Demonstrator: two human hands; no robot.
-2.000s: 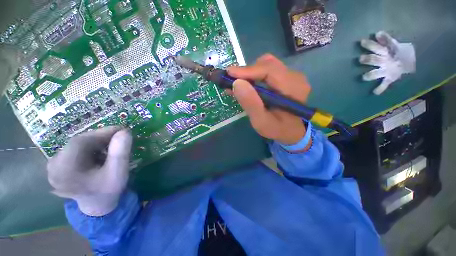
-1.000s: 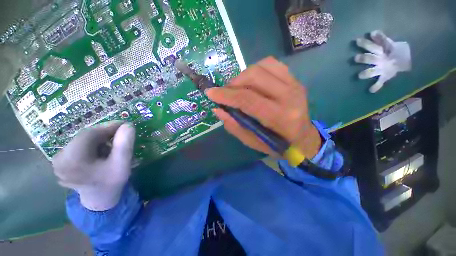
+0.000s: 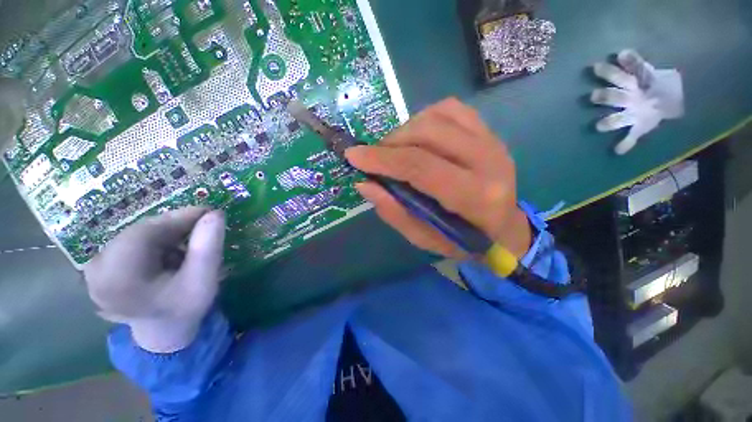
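The large green circuit board (image 3: pixel 309 70) lies tilted on the green mat, solder side up, its top cut off by the picture's edge. My bare right hand (image 3: pixel 449 177) holds the dark soldering iron (image 3: pixel 429 216) like a pen, its yellow band near the wrist. The iron's tip is at or just over the row of small chips; contact cannot be told. My gloved left hand (image 3: pixel 157 268) is over the board's lower left edge, thumb and forefinger pinched. A thin strand of solder wire (image 3: pixel 29 248) runs from the left towards this hand; its end at the fingers is not clear.
The tip cleaner (image 3: pixel 515 45), filled with silvery curly material, stands at the upper right. A spare white glove (image 3: pixel 639 97) lies flat beyond it. Below the mat's yellow-edged border at right is a dark rack (image 3: pixel 660 239). A blurred grey shape shows at the far left edge.
Since two seconds ago my right hand has turned, bringing the iron's rear end lower and steeper, its tip staying in nearly the same area. My left hand has shifted slightly, still pinched.
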